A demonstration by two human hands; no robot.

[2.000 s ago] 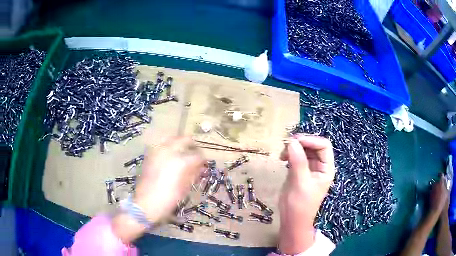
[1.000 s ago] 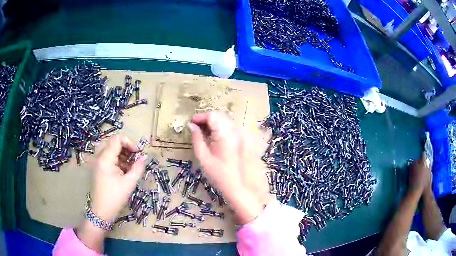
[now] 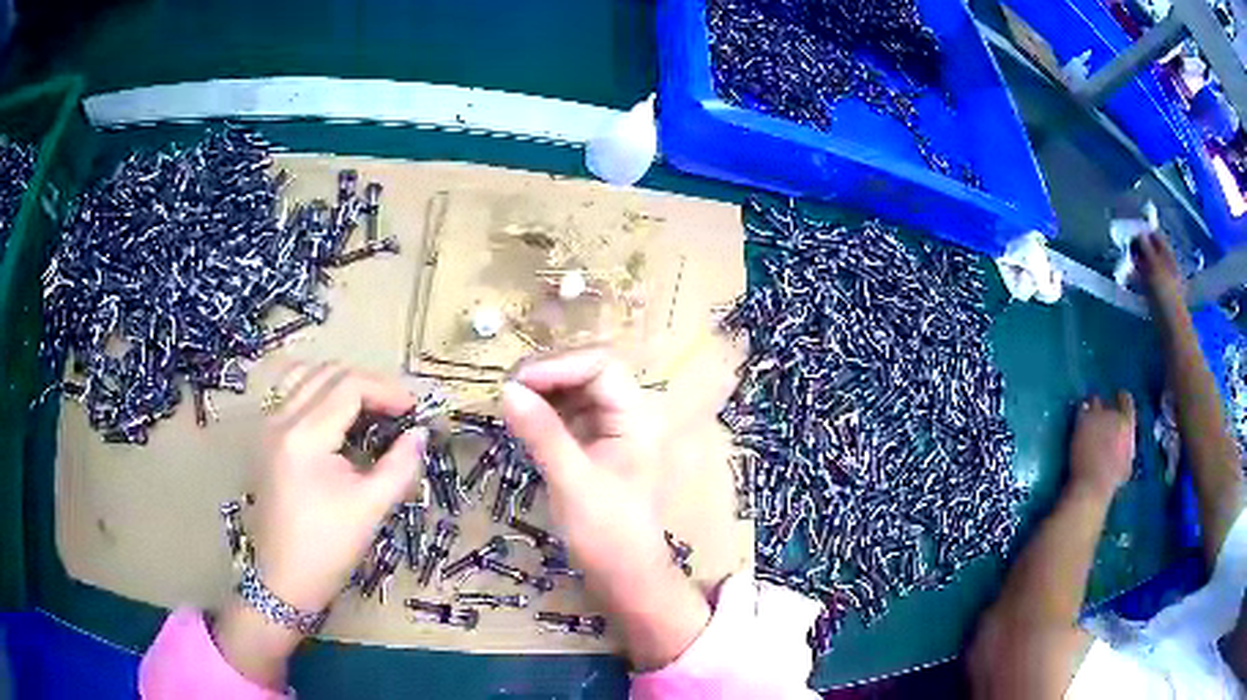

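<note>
My left hand holds a small metal part between thumb and fingertips, above the front of the cardboard sheet. My right hand is close to its right, thumb and fingertips pinched on a thin pale applicator stick, which points at the part and is barely visible. Loose parts lie singly under and between the hands, some hidden by them. Behind the hands is a stained cardboard pad with two white paste blobs.
A dense left pile lies beside a green crate. A wide right pile lies on the green surface. A blue bin, white bottle and white crumpled piece stand behind. Another person's arms are at right.
My right hand has moved from over the paste pad forward to beside the part in my left hand, uncovering the blobs. The other person's arms have spread apart.
</note>
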